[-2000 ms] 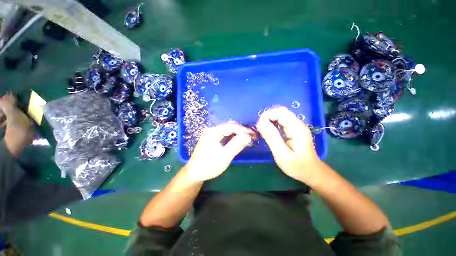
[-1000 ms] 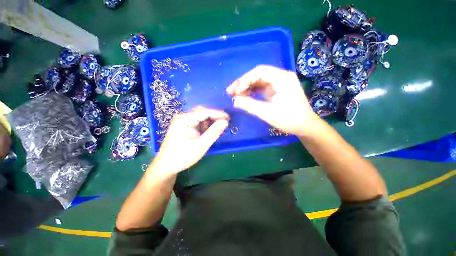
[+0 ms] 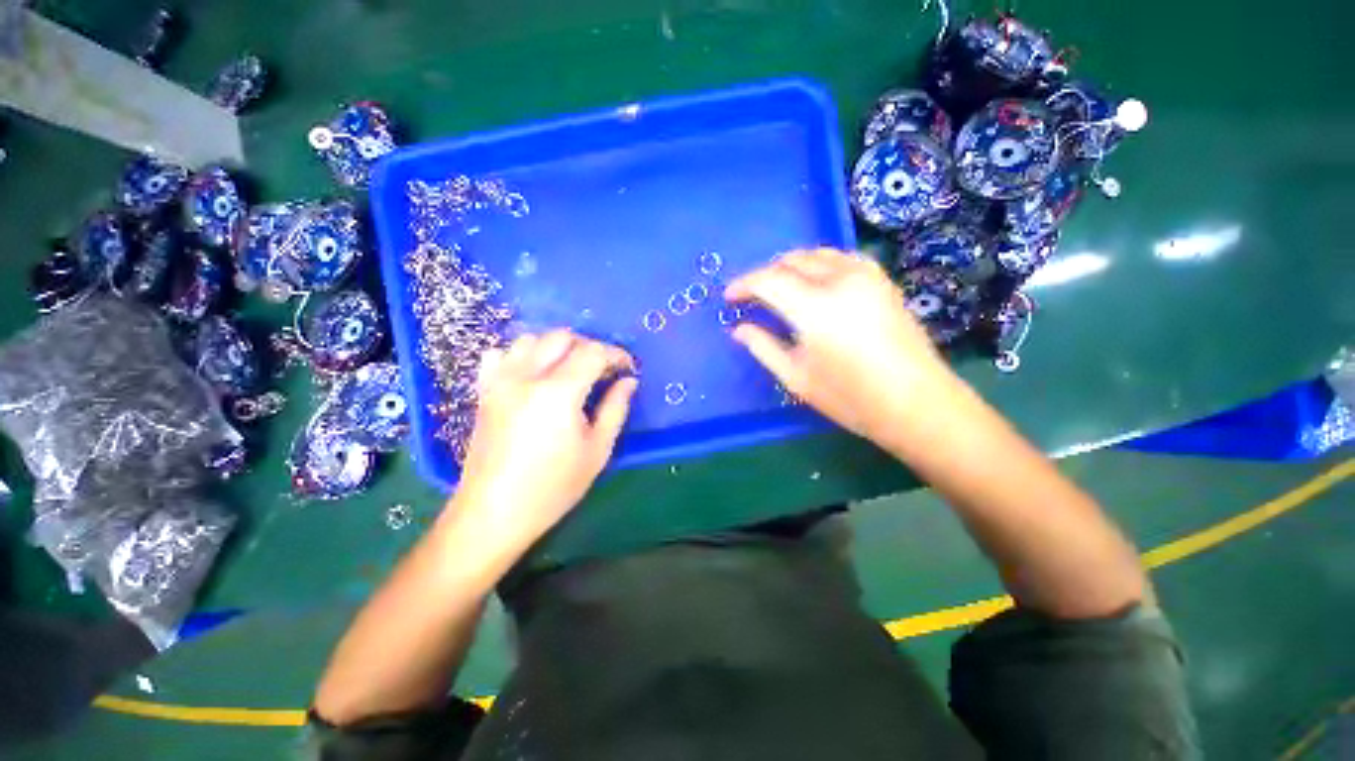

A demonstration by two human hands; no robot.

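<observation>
The blue tray lies in front of me. Several silver rings lie singly on its floor, between and above my hands. A dense heap of ring-and-link hardware fills its left side. My left hand is over the tray's front left part, fingers curled and tips close together; whether they hold something small cannot be told. My right hand is over the right part, thumb and forefinger apart, with one ring at the fingertips. It does not visibly grip that ring.
Piles of patterned corded round units lie right and left of the tray. A crinkled clear plastic bag lies at far left, below a grey post. A loose ring lies outside the tray's front left corner.
The view has shifted, so the tray sits further left. My right hand has lowered and its fingers have spread. Several single rings now show mid-tray. My left hand stays near the hardware heap.
</observation>
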